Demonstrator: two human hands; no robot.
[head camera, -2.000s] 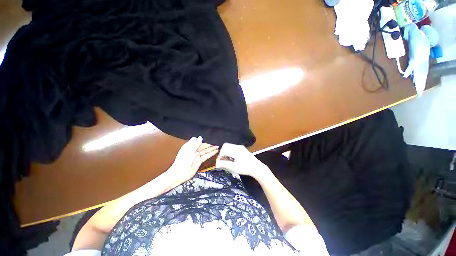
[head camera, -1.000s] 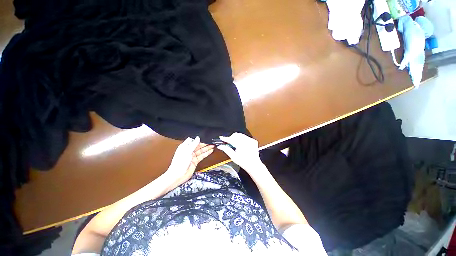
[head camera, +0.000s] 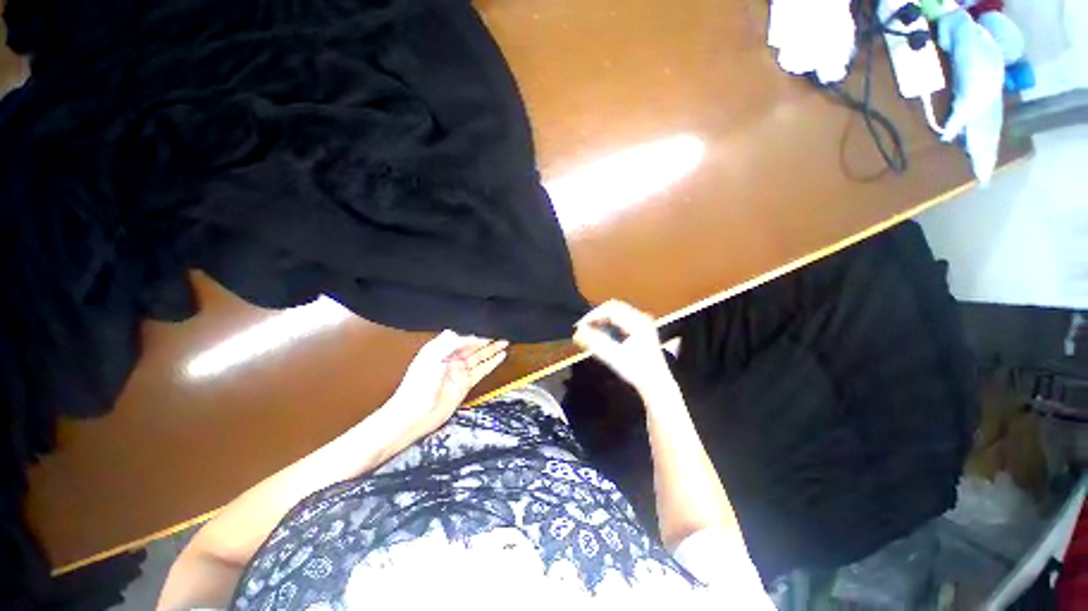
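The black dress (head camera: 358, 179) lies spread over the left and middle of the table, its hem running to a point near the front edge. My left hand (head camera: 453, 370) is at the hem, palm partly up, thumb and fingertips at the cloth's lower edge. My right hand (head camera: 620, 340) is at the pointed corner, fingers curled, fingertips against the cloth. A small dark tool (head camera: 611, 329), which looks like thread snips, shows within my right hand, mostly hidden. The hem between my hands is drawn fairly straight. No loose thread can be made out.
The glossy brown table (head camera: 716, 72) has a pale yellow front edge. Another black garment (head camera: 823, 418) hangs below it at the right. A white cloth (head camera: 814, 34), a power strip (head camera: 914, 60), a black cable (head camera: 877, 137) and a pale blue-white item (head camera: 978, 96) lie at the right end.
My right hand has moved right, away from my left hand, to the corner of the cloth. The dark tool seen between my hands now lies inside my right hand. The view has shifted slightly.
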